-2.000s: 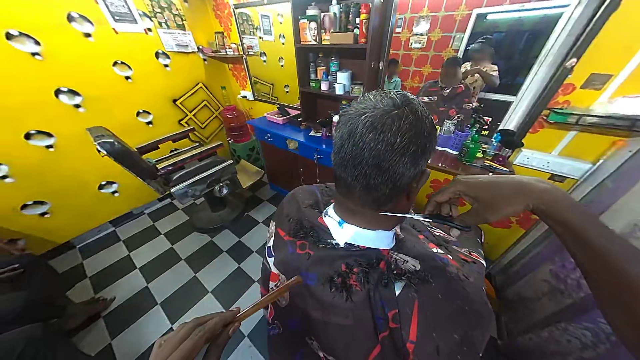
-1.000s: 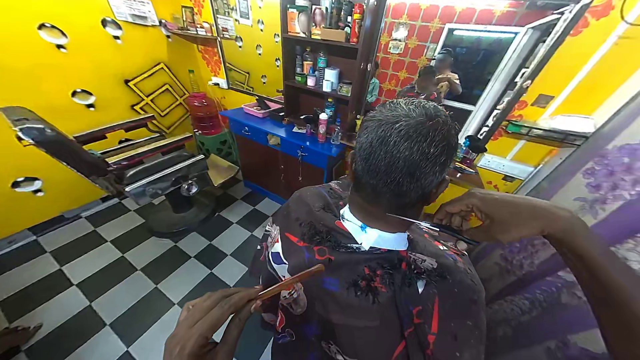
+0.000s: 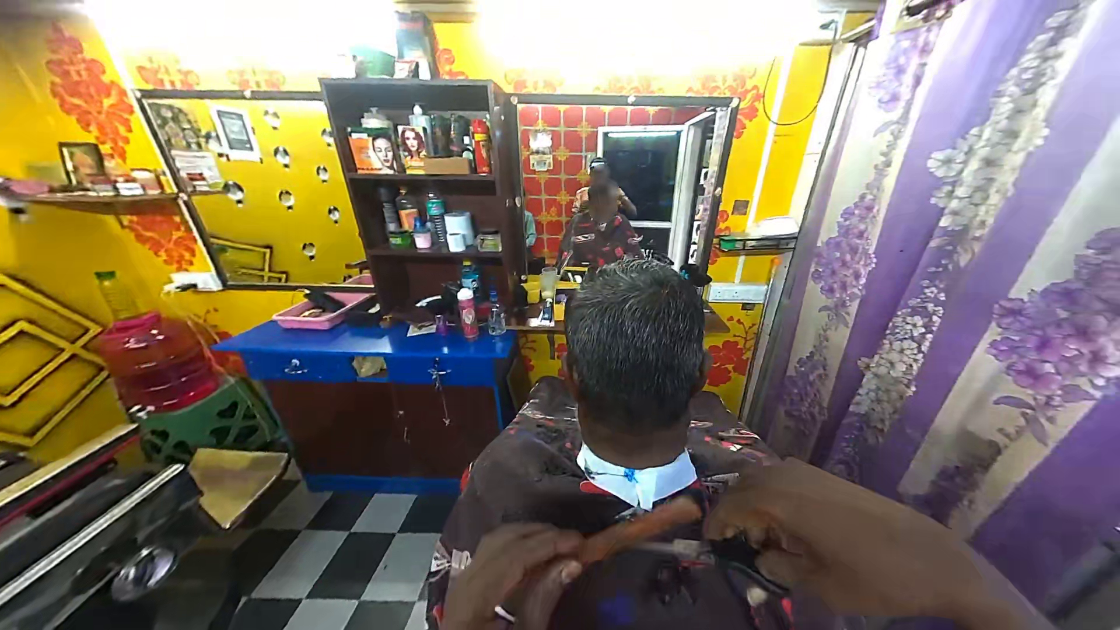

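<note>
A person sits with their back to me, dark hair greying, under a dark patterned barber's cape point(image 3: 516, 490) with a white neck strip point(image 3: 639, 479) round the neck. My left hand point(image 3: 516, 573) grips an orange-brown comb point(image 3: 643, 531) that slants up to the right behind the upper back. My right hand point(image 3: 779, 534) holds scissors point(image 3: 678, 547) with black handles; their blades point left, just below the comb. Whether the comb and blades touch, I cannot tell. Cut hair lies on the cape, partly hidden by my hands.
Ahead stand a blue-topped cabinet point(image 3: 394, 343) with a pink tray point(image 3: 324, 311), a dark shelf of bottles point(image 3: 437, 179) and a wall mirror point(image 3: 647, 140). A barber chair point(image 3: 96, 534) and a red water jug point(image 3: 157, 363) are at left. A purple floral curtain point(image 3: 945, 262) hangs at right.
The view has swung up toward the mirror. The comb and scissors, apart before, are now close together behind the seated person's upper back. The scissors have left the side of the neck.
</note>
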